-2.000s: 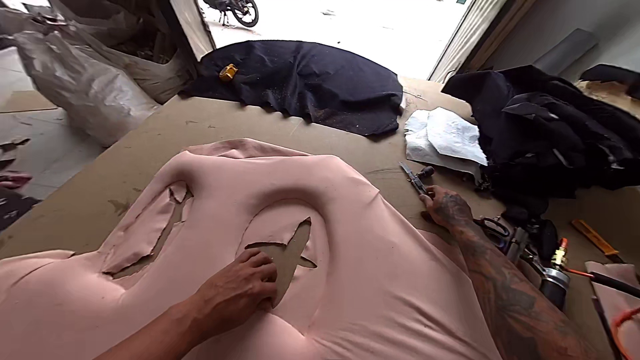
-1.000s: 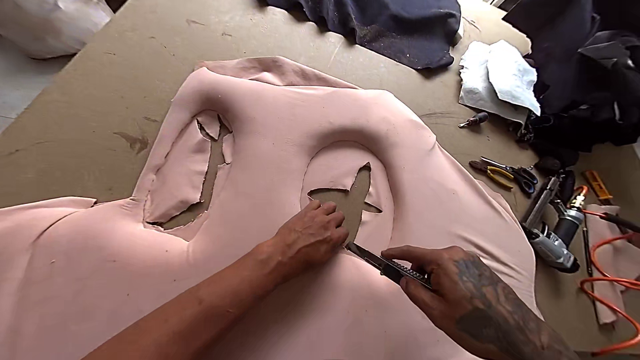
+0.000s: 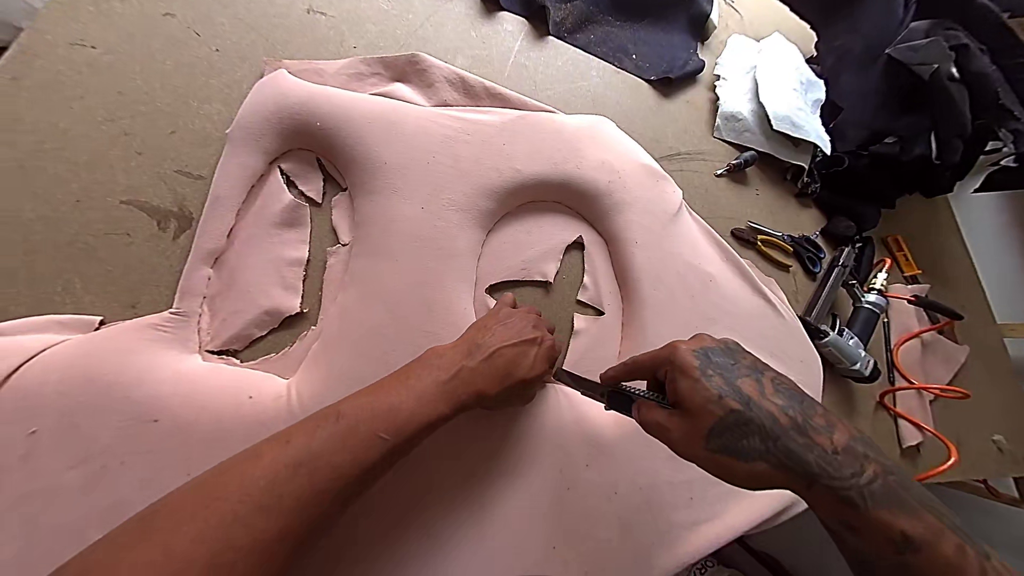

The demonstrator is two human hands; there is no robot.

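Pink padded fabric (image 3: 432, 240) lies over the work table, with two rounded recesses pressed into it. My left hand (image 3: 512, 352) grips the edge of the cut fabric at the right recess, its fingertips partly hidden. From the right, my right hand (image 3: 680, 392) holds a snap-off utility knife (image 3: 616, 395), whose blade touches the fabric at the lower end of the slit, just beside my left fingers. Brown board shows through the cross-shaped opening there. The left recess has a long ragged opening (image 3: 318, 256) with a loose fabric flap.
Right of the fabric lie yellow-handled pliers (image 3: 768, 246), scissors (image 3: 804, 250), a pneumatic stapler (image 3: 848, 344) with an orange coiled hose (image 3: 928, 390), and an orange-handled tool (image 3: 902, 254). White scraps (image 3: 768, 96), a short dark-handled tool (image 3: 736, 163) and dark fabric (image 3: 920, 88) lie farther back.
Two seconds ago my right hand was at the tools on the right; it has come to the right recess with the knife. My left hand stays at the opening. The view has tilted down.
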